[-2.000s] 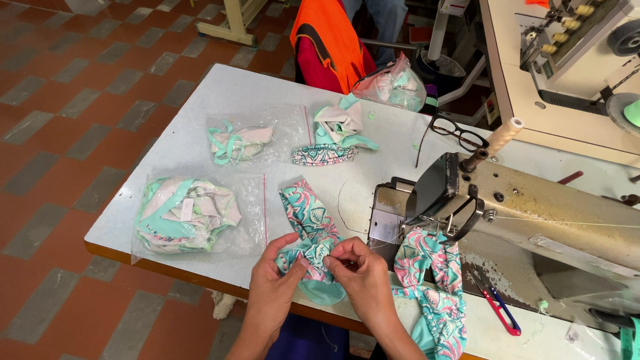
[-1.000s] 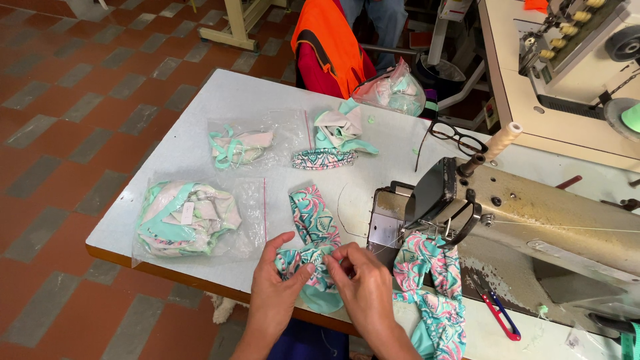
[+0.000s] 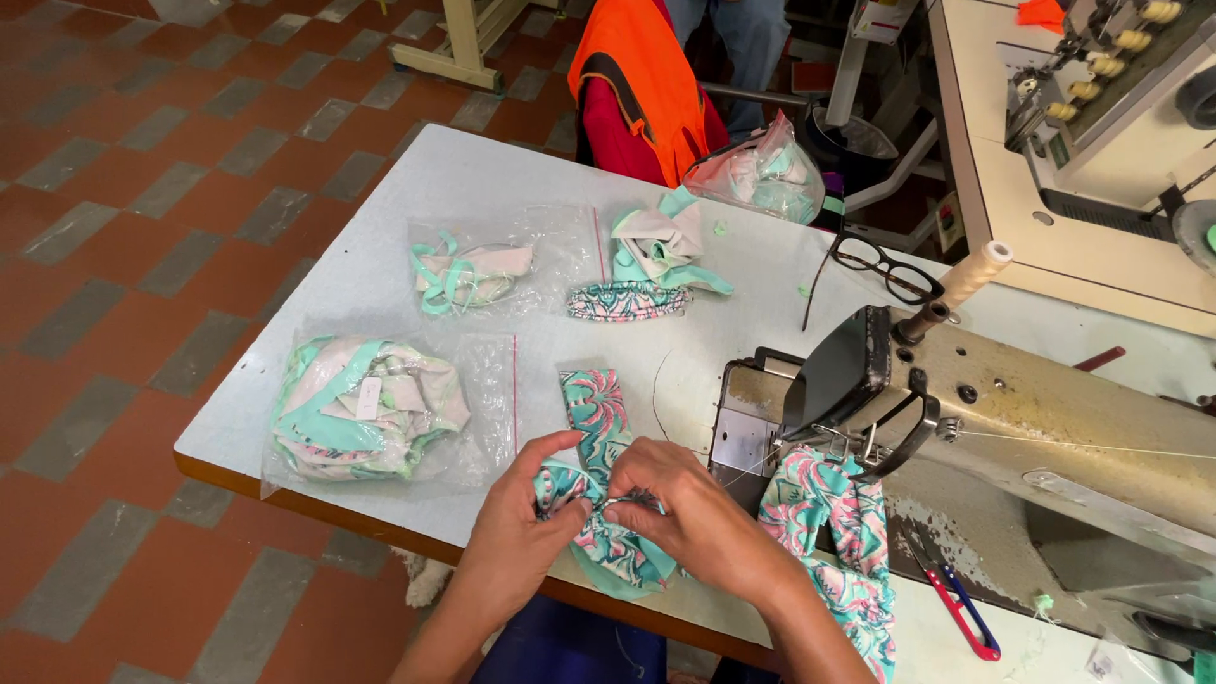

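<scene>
Near the front edge of the white table, my left hand (image 3: 537,518) and my right hand (image 3: 679,508) pinch a gathered piece of teal and pink patterned fabric (image 3: 598,418) between thumbs and forefingers. One end of the piece lies flat, pointing away from me. The exact fold between the fingertips is partly hidden. More patterned fabric (image 3: 860,560) lies right of my right hand, beside the needle area of the sewing machine (image 3: 1026,408). Behind my hands rests a ruched patterned band (image 3: 630,301), against a crumpled mint and beige fabric piece (image 3: 665,242).
Plastic bags of fabric pieces (image 3: 370,408) (image 3: 475,271) lie on the left of the table (image 3: 332,285). Eyeglasses (image 3: 883,266) and a thread cone (image 3: 978,271) stand behind the machine; thread snips (image 3: 959,608) lie at right. A person's jeans-clad leg (image 3: 750,57) shows behind an orange cloth (image 3: 646,85).
Both hands stay at the same spot, while the fabric between them has shifted and bunched differently. Its far end lay tilted to the left earlier and now points more straight away from me.
</scene>
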